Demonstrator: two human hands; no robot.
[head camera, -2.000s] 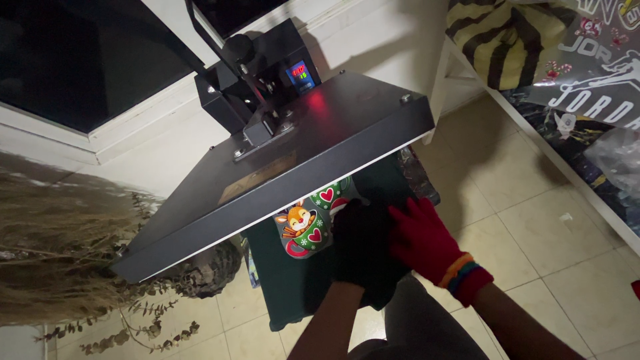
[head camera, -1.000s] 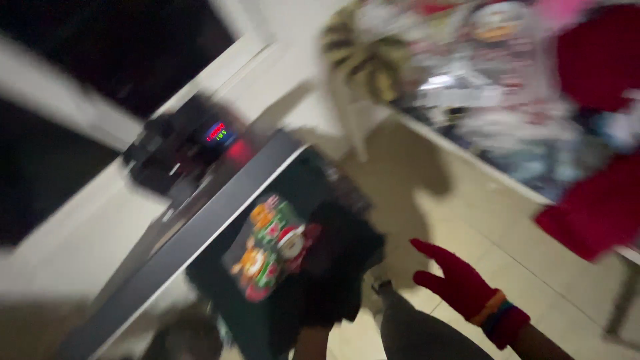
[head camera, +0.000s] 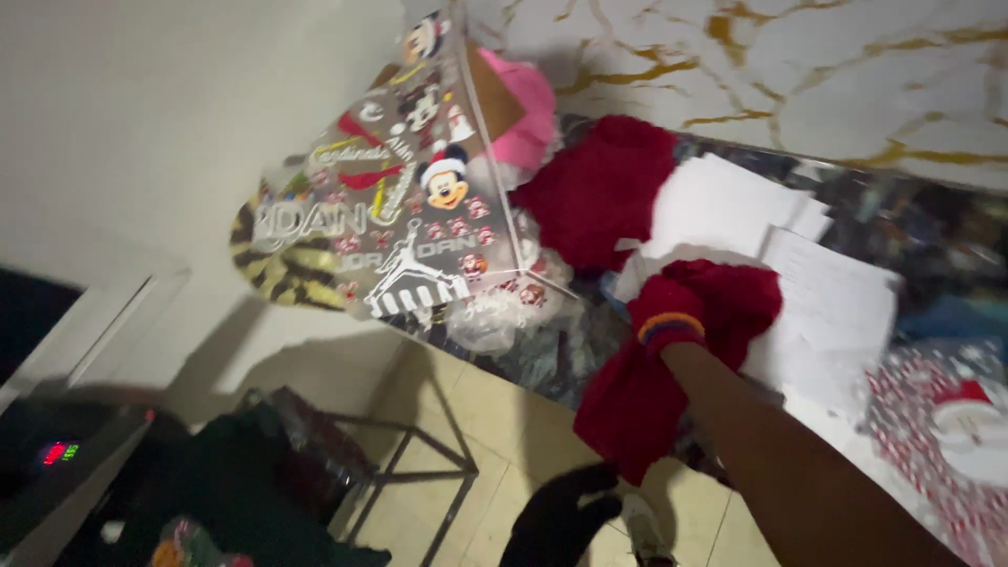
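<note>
My right hand (head camera: 669, 311), in a red knit glove with an orange and blue striped cuff, rests on a red cloth (head camera: 630, 402) that hangs over the table edge; glove and cloth are nearly one colour, so its grip cannot be made out. Below the cloth's lower corner is my left hand (head camera: 563, 508) in a black glove, thumb and fingers apart. A dark green garment (head camera: 236, 472) with a colourful printed motif (head camera: 185, 543) lies at the heat press (head camera: 63, 449) at the lower left.
On the dark-patterned table (head camera: 535, 370) lie transfer film sheets (head camera: 409, 189), a second red cloth (head camera: 602, 185), white papers (head camera: 827, 291) bearing writing and a candy-cane-patterned plastic bag (head camera: 945, 425). A camouflage item (head camera: 291, 272) is at its left end. A metal frame stand (head camera: 425, 472) stands on the tiled floor.
The view has swung right to the table. My right hand has gone from the garment at the press to the red cloth. My left hand has come away from the garment.
</note>
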